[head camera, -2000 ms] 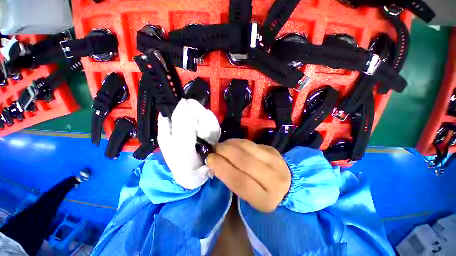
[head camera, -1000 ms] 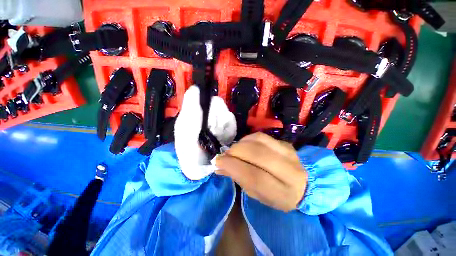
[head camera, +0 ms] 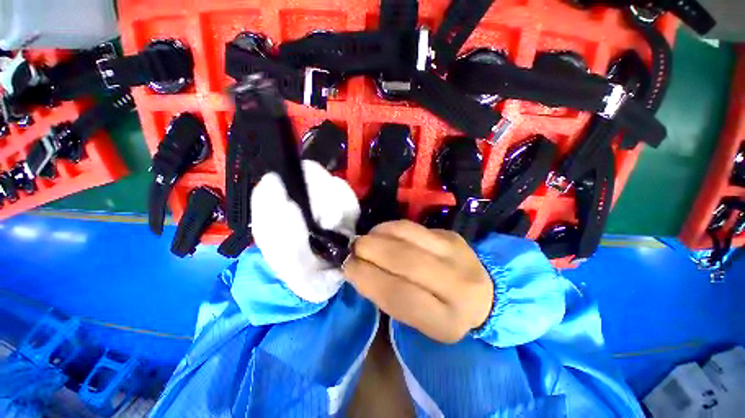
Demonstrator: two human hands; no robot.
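Note:
My left hand (head camera: 306,233), in a white glove, holds a black watch (head camera: 331,245) in front of my body. One strap half of the watch points up and away, with its blurred end over the orange-red tray (head camera: 290,181). My bare right hand (head camera: 421,280) has its fingertips closed at the watch case from the right. A very small white bit shows at these fingertips; whether it is a cloth cannot be told clearly. Other black watches lie in the tray's square pockets and across its walls, some with silver buckles (head camera: 614,100).
Parts of similar trays with watches stand at the left (head camera: 90,184) and right (head camera: 719,192). Green bench top (head camera: 678,163) shows between trays. Blue stools (head camera: 110,380) stand on the blue floor at lower left, pale boxes (head camera: 694,392) at lower right.
The held watch's strap first swung upright, now leans up-left again. Both hands shifted right, then back left. A person's dark sleeve and hand at lower left have gone from view.

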